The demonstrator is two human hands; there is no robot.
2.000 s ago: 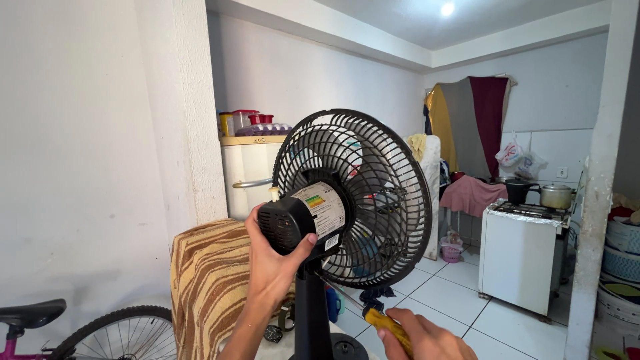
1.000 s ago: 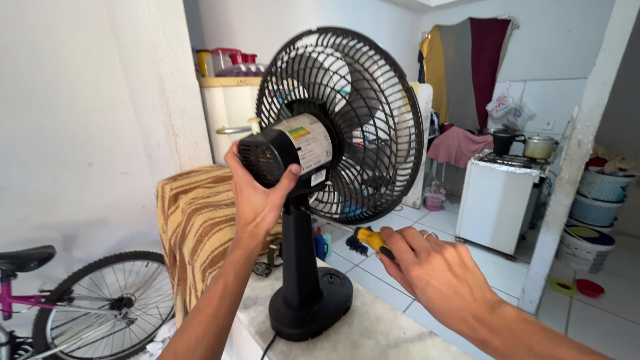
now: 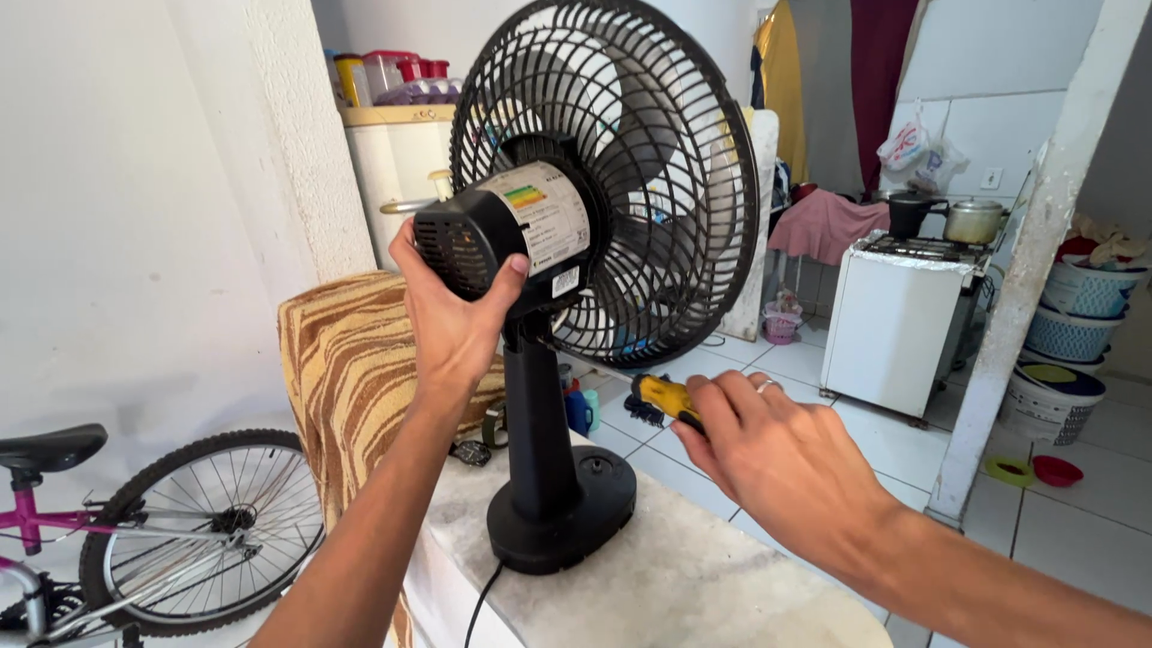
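Note:
A black table fan stands on a marble-look tabletop, its back housing and grille facing me. My left hand grips the rear motor housing from below and behind, thumb on its near side beside a label. My right hand holds a screwdriver by its yellow and black handle. The thin shaft points left toward the joint at the top of the fan's neck; whether the tip touches it I cannot tell.
The marble-look tabletop carries the fan's base, with a power cord over its edge. A striped brown towel hangs behind it. A bicycle stands at left, a white stove at back right. A wristwatch lies behind the fan.
The screwdriver in my right hand has moved up and left to the fan's neck, its shaft now visible. My left hand still holds the motor housing. The view has tilted down since the first frame.

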